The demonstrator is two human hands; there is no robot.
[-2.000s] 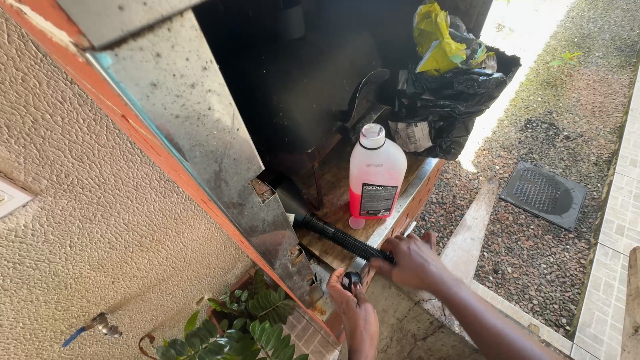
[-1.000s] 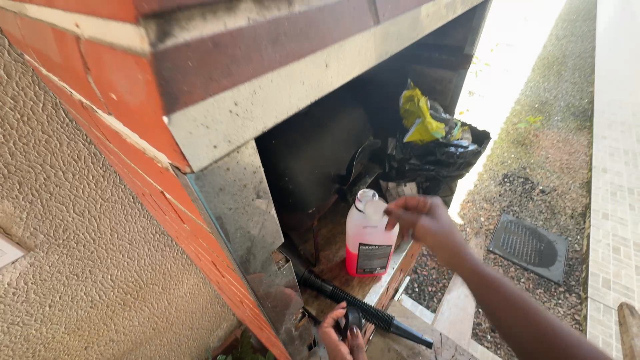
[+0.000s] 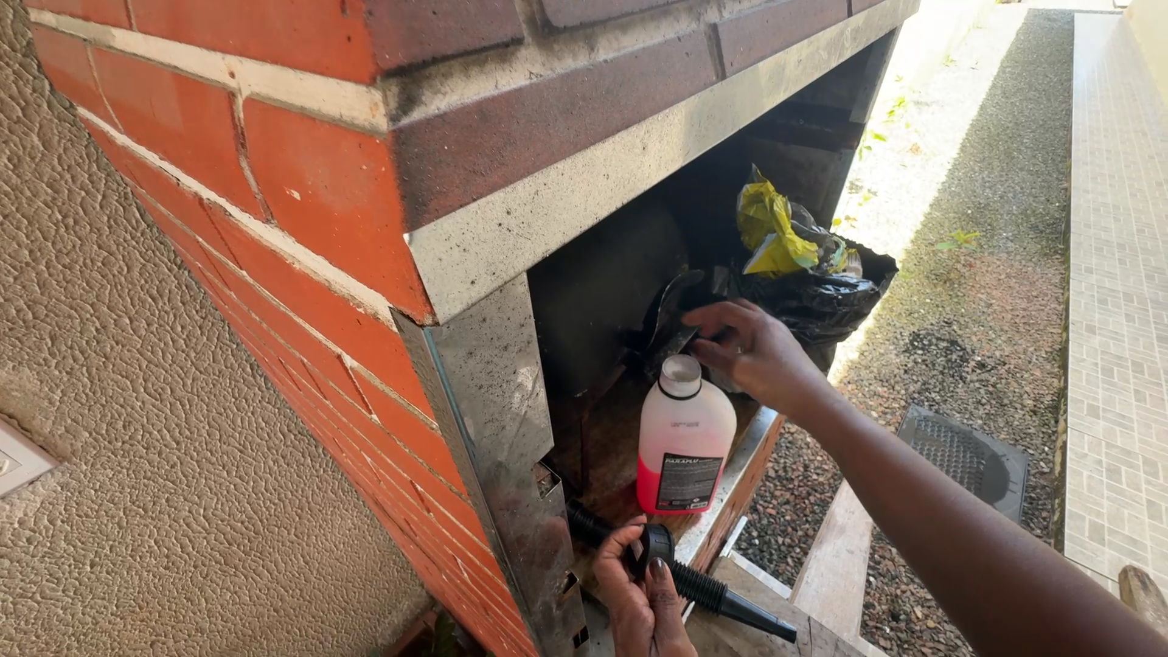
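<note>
My left hand grips a round black cap between thumb and fingers. Behind it lies a black flexible funnel spout with a ribbed tube and tapered tip. My right hand reaches above and behind the bottle, fingers spread near a curved black piece; whether it touches that piece I cannot tell. An uncapped translucent plastic bottle with pink-red liquid and a dark label stands upright on the wooden shelf.
A black plastic bag with a yellow wrapper sits at the back right. The brick ledge overhangs the opening, with a metal panel at its left. Outside are gravel, a dark drain cover and a wooden board.
My right hand has left the ribbed tube and moved up past the bottle's neck to behind it. My left hand keeps the black cap. The view has shifted, showing more brickwork.
</note>
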